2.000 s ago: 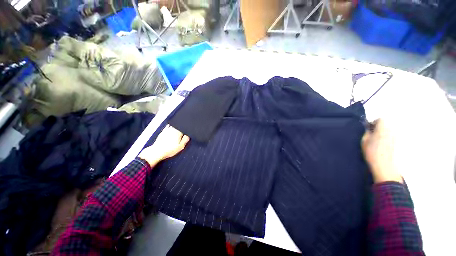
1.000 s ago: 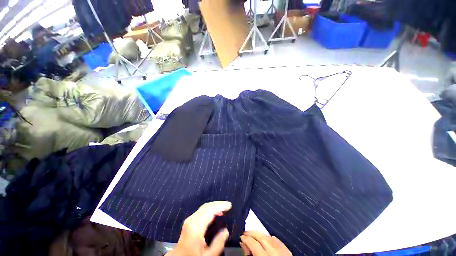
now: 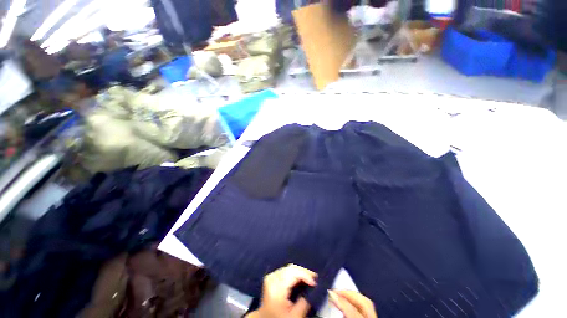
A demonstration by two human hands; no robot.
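Observation:
Dark navy pinstriped trousers [image 3: 410,211] lie spread on the white table, gathered waist at the far side and two wide legs towards me. A plain dark panel [image 3: 267,164] lies on them near the waist at the left. My left hand [image 3: 287,292] is at the near inner edge of the left leg, fingers curled on the dark cloth. My right hand [image 3: 351,304] is just right of it, cut off by the bottom edge, its fingertips at the same cloth edge. The frame is blurred; any small tool in the hands cannot be made out.
The white table [image 3: 497,149] reaches far right. A faint hanger [image 3: 452,114] lies near its far edge. A blue bin [image 3: 248,112] stands beside the table, with olive sacks [image 3: 124,133] and a dark garment pile [image 3: 130,205] at the left. Blue bins [image 3: 479,53] and racks stand behind.
The hands moved from the garment's sides to the near inner leg edge, and the left fingers have closed since. The right leg now lies spread out wider. The view has shifted.

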